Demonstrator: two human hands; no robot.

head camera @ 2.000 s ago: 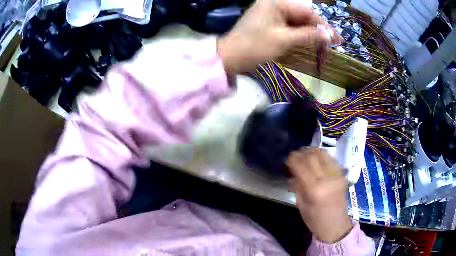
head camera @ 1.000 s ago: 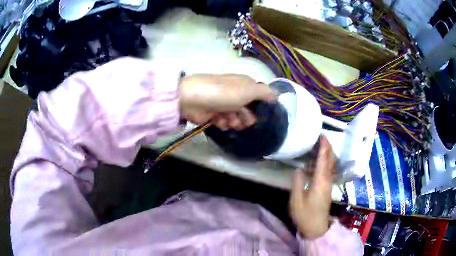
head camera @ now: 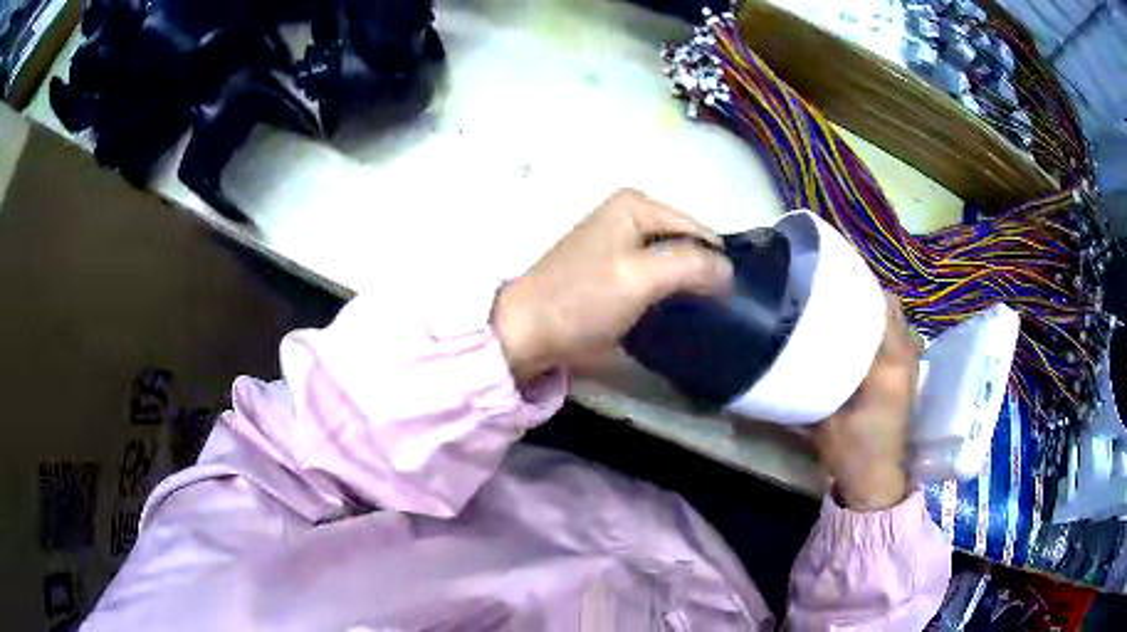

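Note:
A white housing (head camera: 831,324) with a round cup and a flat rectangular base lies tilted over the bench's front edge, its cup opening facing left. A glossy black cup (head camera: 723,324) sits partly in the white cup's opening. My left hand (head camera: 618,278) grips the black cup from the left, fingers over its upper rim. My right hand (head camera: 871,414) holds the white housing between cup and base, its fingers partly hidden behind the cup. No wire lead shows at my left hand; the inside of the cups is hidden.
Black cups (head camera: 235,74) are heaped at the upper left. Thick bundles of purple and yellow wire leads (head camera: 853,204) lie behind and right of the housing. A cardboard box (head camera: 890,93) holds small silvery parts. Blue-and-white striped packaging (head camera: 989,512) is at right, a large brown carton (head camera: 136,333) at left.
My left hand has come down from the parts box with a lead, then moved right onto the black cup. The lead no longer shows. My right hand has closed around the housing. The view has shifted.

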